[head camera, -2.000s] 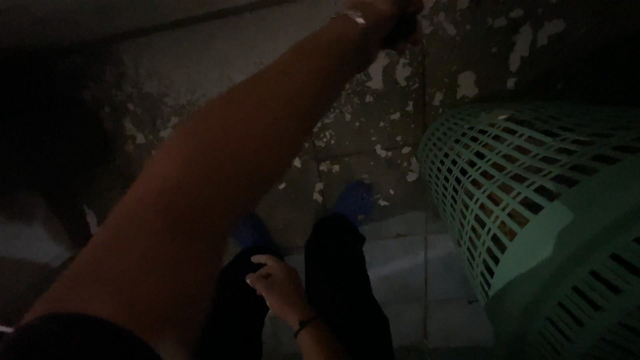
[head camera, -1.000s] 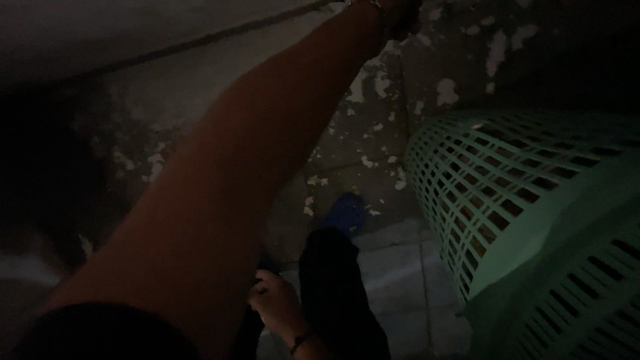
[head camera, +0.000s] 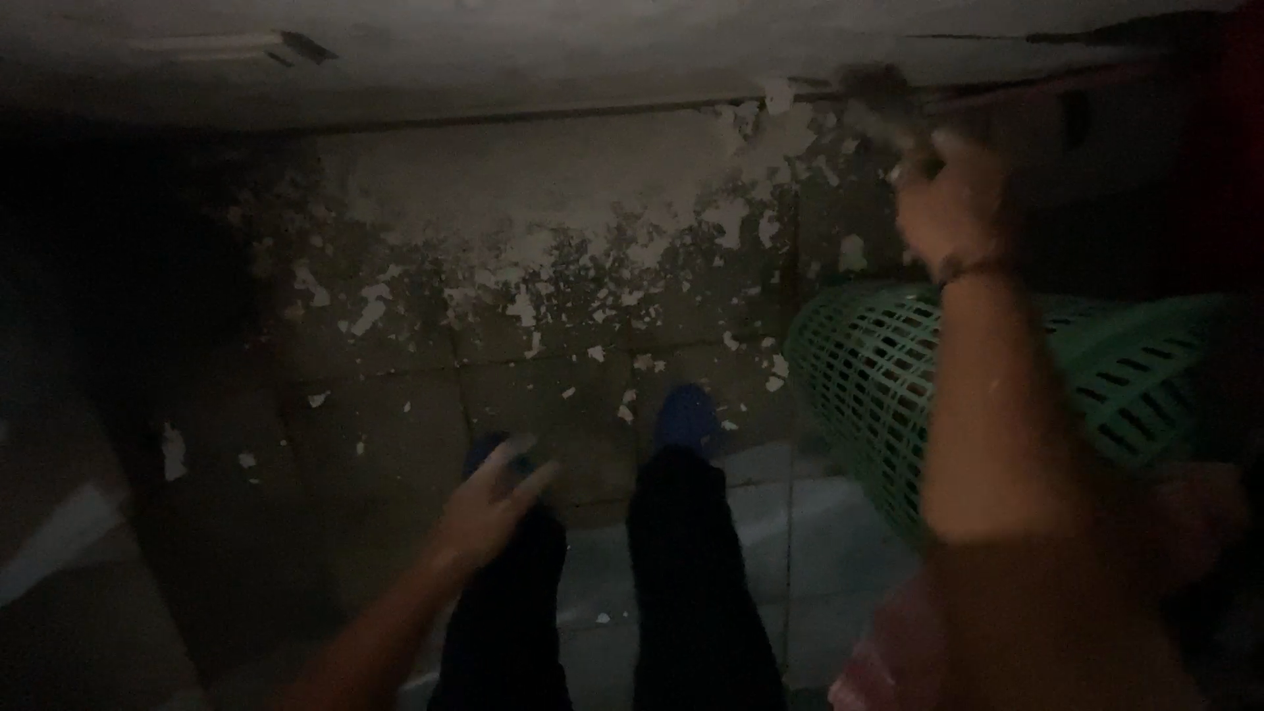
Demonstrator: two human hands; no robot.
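Observation:
My right hand [head camera: 953,202], with a dark band at its wrist, is raised at the upper right near the wall's base. It is closed on a dark hand tool [head camera: 879,94] whose blurred end shows beyond the fingers; its kind is unclear. Low at centre left, my left hand [head camera: 494,499] hangs above my left foot with its fingers apart and nothing in it. Pale flakes [head camera: 523,306], which look like peeled paint or plaster, lie scattered over the dark tiled floor [head camera: 375,415] along the pale wall [head camera: 592,49].
A green plastic lattice basket [head camera: 864,370] lies on its side at the right, partly behind my right forearm. My feet in blue footwear [head camera: 686,420] stand on the tiles. A pinkish, shiny thing [head camera: 889,652] is at the lower right. The light is dim.
My left arm, which reached across to the upper right, is back low at the left. My right hand has gone from low centre to the upper right. The view has shifted, showing more wall.

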